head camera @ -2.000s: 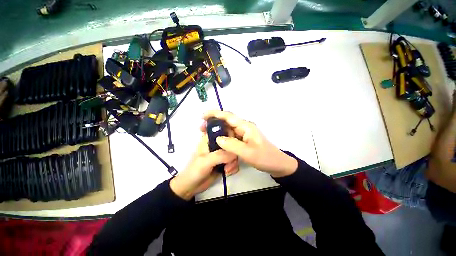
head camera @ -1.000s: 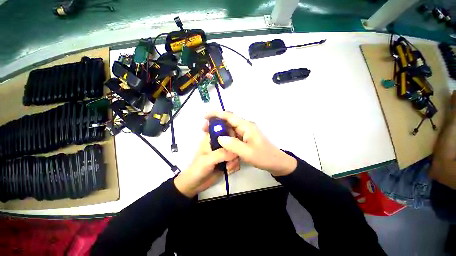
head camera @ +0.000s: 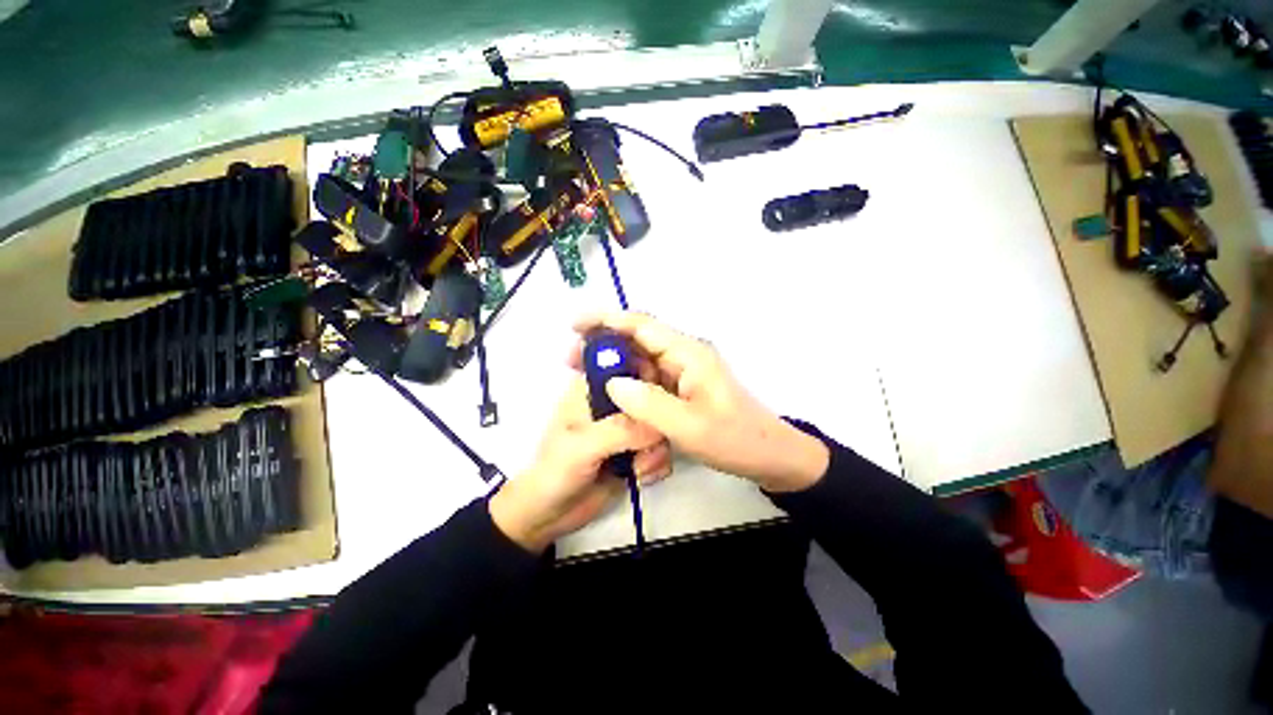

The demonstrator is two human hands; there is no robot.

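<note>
My left hand (head camera: 566, 468) and my right hand (head camera: 698, 405) both hold a closed black unit (head camera: 609, 374) upright above the bench's front edge. A small bright spot shows near its top end. My right thumb lies across its face. Its cable (head camera: 637, 514) hangs down below my hands. My fingers hide the unit's sides and much of its lower part.
A pile of open units (head camera: 450, 310) lies ahead to the left. Rows of black cases (head camera: 154, 356) lie on cardboard (head camera: 316, 461) at far left. A cabled unit (head camera: 744, 133) and a black cover (head camera: 815, 207) lie ahead right. A neighbour's open units (head camera: 1152, 210) and arm are at far right.
The bright spot on the unit looks bluer than two seconds ago. Both hands keep nearly the same hold. The neighbour's open units have shifted slightly on their cardboard.
</note>
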